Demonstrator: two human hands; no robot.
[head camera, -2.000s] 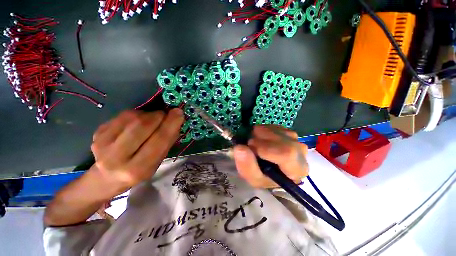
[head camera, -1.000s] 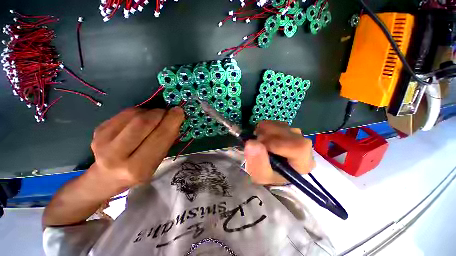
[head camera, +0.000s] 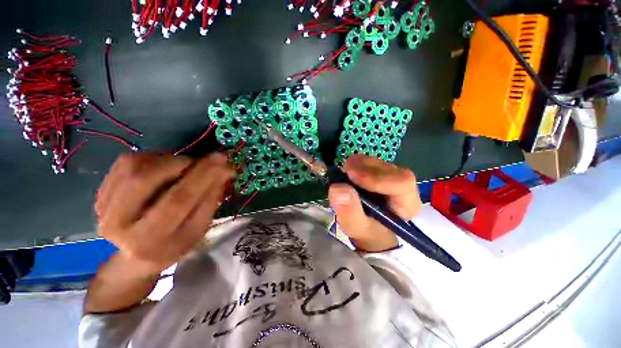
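The green PCB panel being wired (head camera: 297, 126) lies on the bench in front of me, with a few red leads at its left and lower edges. My right hand (head camera: 378, 197) holds the soldering iron (head camera: 398, 228) by its black handle. Its metal barrel lies over the panel, tip near the upper-left rings. My left hand (head camera: 163, 204) is blurred at the panel's left edge, fingertips close together near red wires; whether it grips a lead cannot be told. It hides part of the panel's lower left.
A bare PCB panel (head camera: 374, 129) lies to the right. A loose pile of leads (head camera: 48, 92) is at far left, wired boards (head camera: 378, 34) at the back. The orange solder station (head camera: 500, 78) stands right, with a red plastic stool (head camera: 483, 204) below it.
My left hand has moved left and slightly down, its fingertips drawing back from the panel. The iron's tip has moved slightly up and left. The bench view has shifted slightly.
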